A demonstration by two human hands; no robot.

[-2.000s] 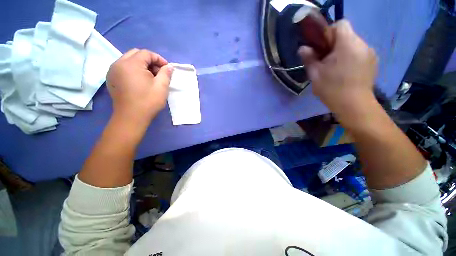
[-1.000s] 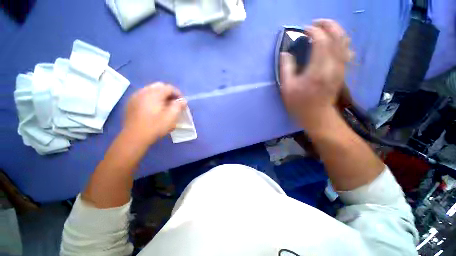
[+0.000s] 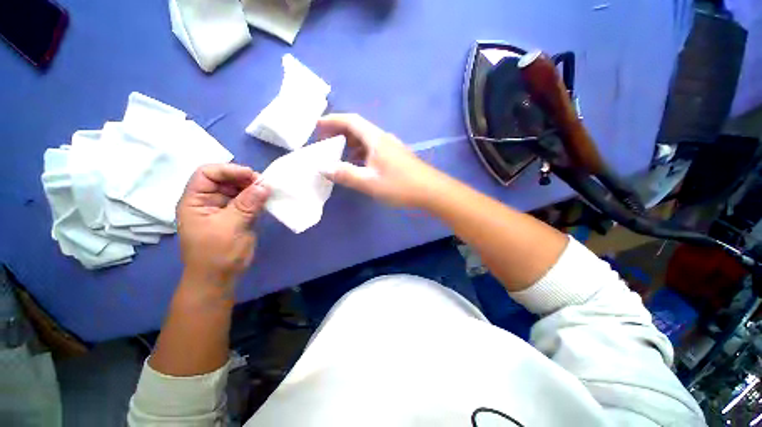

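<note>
My left hand pinches the left corner of a small white fabric piece between thumb and fingers, above the blue table. My right hand is at the piece's right side, thumb and fingers apart around its edge; whether it grips the cloth I cannot tell. Another white piece lies just beyond, slightly curled. The iron stands at right with its reddish-brown handle free of any hand.
A fanned pile of flat white pieces lies at left. More white pieces lie at the top edge. A dark phone-like rectangle is top left. A black hose runs from the iron to the right. The blue table's near edge is by my body.
My right hand has let go of the iron and moved left to the fabric. The held piece is now raised and opened out. A second piece now lies beyond my hands.
</note>
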